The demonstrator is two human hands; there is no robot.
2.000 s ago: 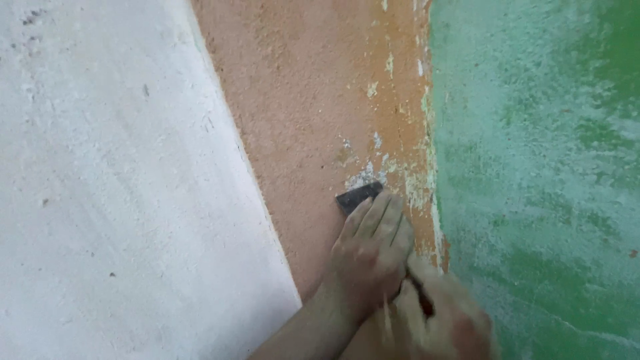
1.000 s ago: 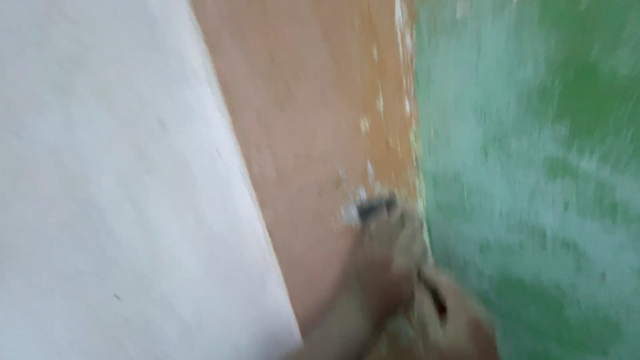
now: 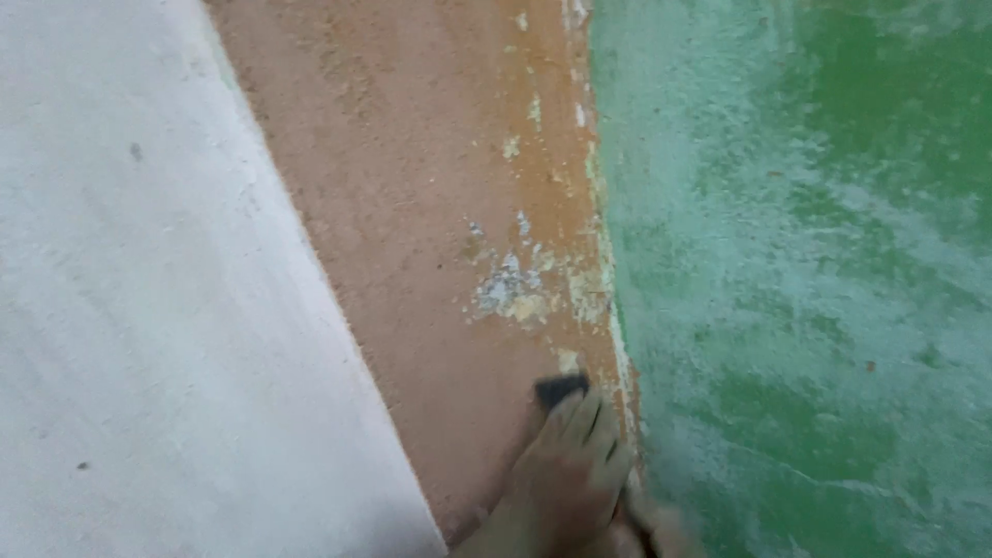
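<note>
The dark, flat blade of a scraper [image 3: 559, 389] lies against the salmon-painted wall strip, just below a small pale yellow bare spot. My left hand [image 3: 570, 473] is over the tool, its fingers laid together along the blade with their tips near its edge. Behind it, at the bottom edge, my right hand [image 3: 663, 531] is blurred and partly out of view, closed around the handle, which is mostly hidden. Above the blade is a patch of chipped paint [image 3: 508, 288] showing grey, white and cream.
A white surface [image 3: 170, 279] fills the left side, its edge slanting down to the right. At the right a green wall with worn, pale paint [image 3: 798, 271] meets the salmon and orange strip at a ragged corner line [image 3: 612, 310].
Both hands and the scraper have moved down the wall, away from the chipped patch that the blade touched or nearly touched in the earlier frames. More of that patch shows.
</note>
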